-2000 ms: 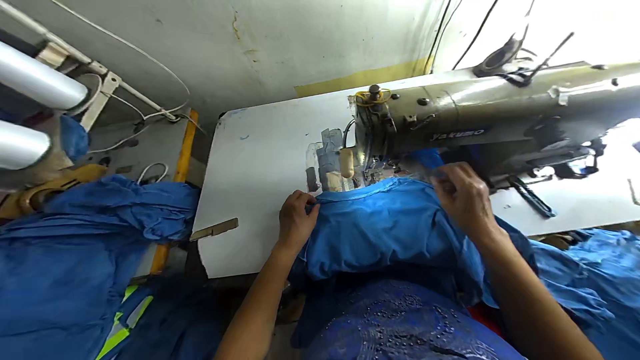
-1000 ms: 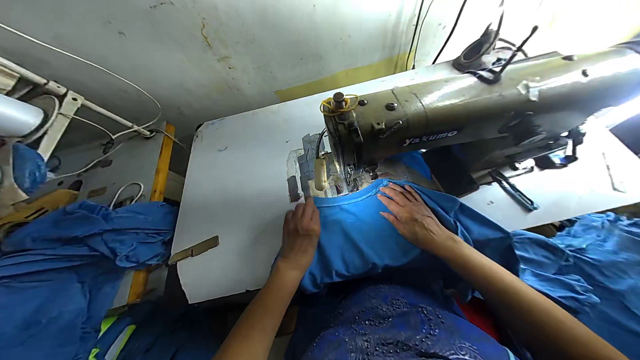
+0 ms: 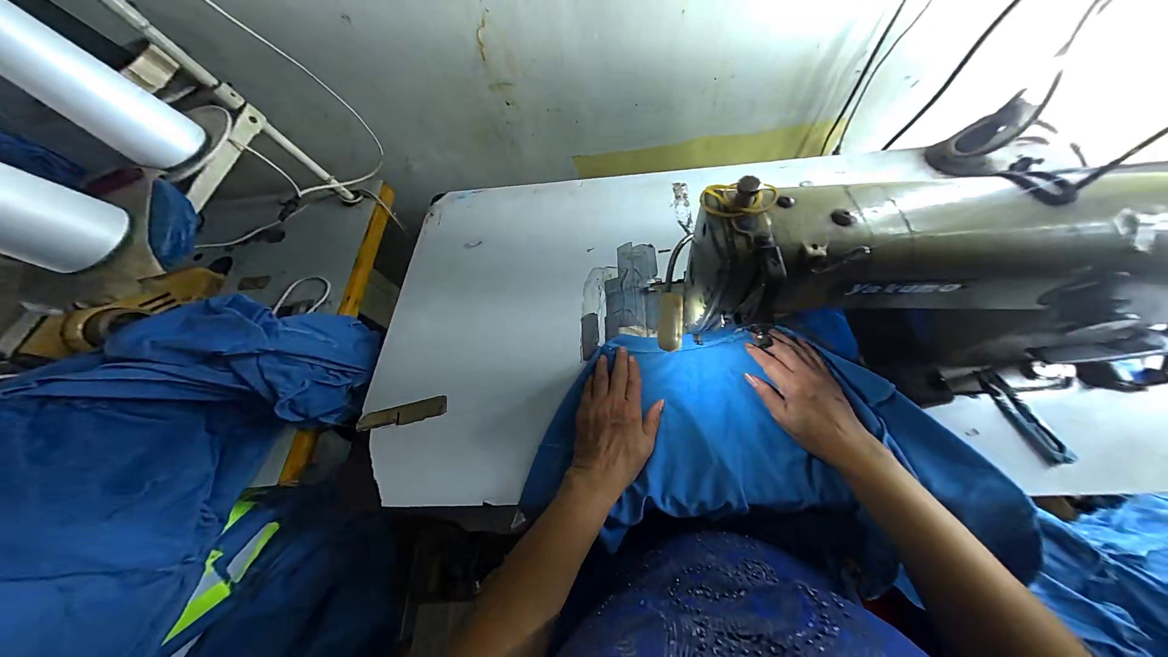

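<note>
A blue fabric garment [image 3: 707, 429] lies on the white table in front of the Yakumo sewing machine [image 3: 876, 246], its upper edge under the machine's head, by the presser foot area. My left hand [image 3: 616, 424] rests flat on the cloth, left of the needle area, fingers pointing toward the machine. On the right, my right hand [image 3: 803, 392] presses the cloth with fingers spread, its fingertips close to the presser foot. Neither hand grips the cloth. The needle itself is hard to make out.
The white tabletop [image 3: 474, 319] has a worn left corner with a brown strip [image 3: 401, 413]. A pair of metal thread snips or tweezers [image 3: 1027, 420] lies at the right. Blue garments [image 3: 119, 456] are heaped at the left, more blue cloth [image 3: 1113, 566] at the lower right. White cylinders [image 3: 91, 82] stand upper left.
Two seconds ago my left fingers pinched the cloth's edge and my right hand was curled farther right; both now lie flat on the cloth. My right hand was flat one second ago too.
</note>
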